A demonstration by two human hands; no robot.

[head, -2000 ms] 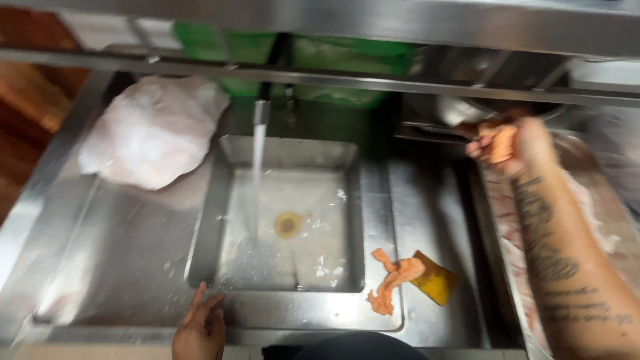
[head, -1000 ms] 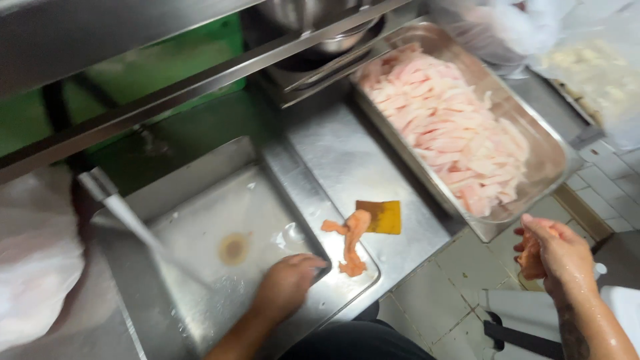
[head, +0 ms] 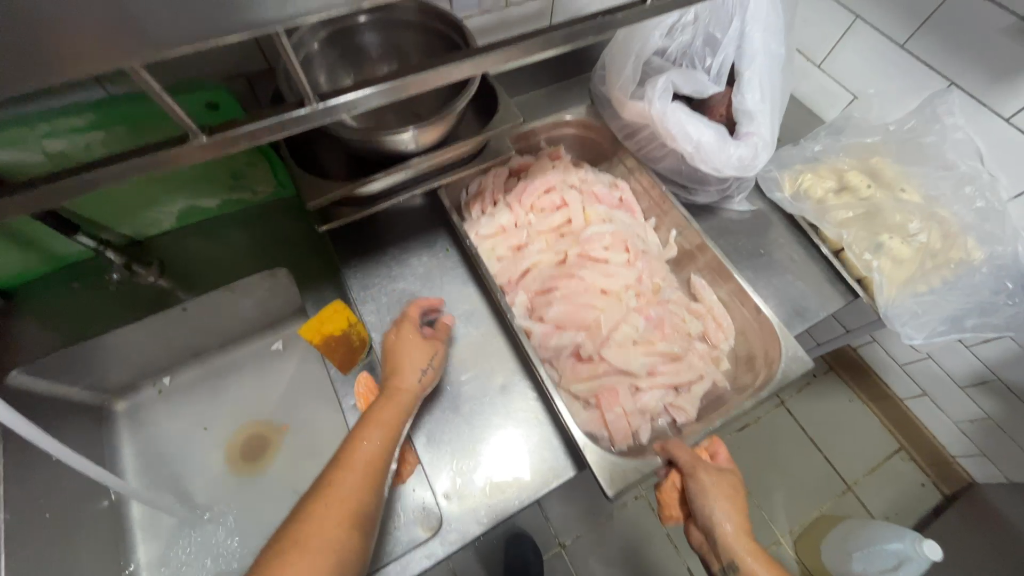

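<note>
My right hand (head: 712,496) is at the near corner of a deep steel tray (head: 740,312) and holds a piece of orange cloth (head: 670,498) below the rim. Strips of pale pink raw meat or fat (head: 584,280) fill much of the tray. My left hand (head: 416,344) is over the steel counter (head: 488,400), left of the tray, its fingers curled and apart, with nothing visible in them. Beside it lies a yellow and brown sponge (head: 338,334) at the sink's edge. An orange strip (head: 366,390) is partly hidden under my left forearm.
Water runs from a tap into the steel sink (head: 200,384) at left. Steel bowls (head: 400,128) are behind a metal rail (head: 352,108). A white plastic bag (head: 696,104) and a clear bag of pale food (head: 888,216) are at the right. A plastic jug (head: 876,550) stands on the tiled floor.
My left hand has moved from the sink's near edge onto the counter beside the tray. My right hand is at the tray's near corner, still with the orange cloth. The view has swung right.
</note>
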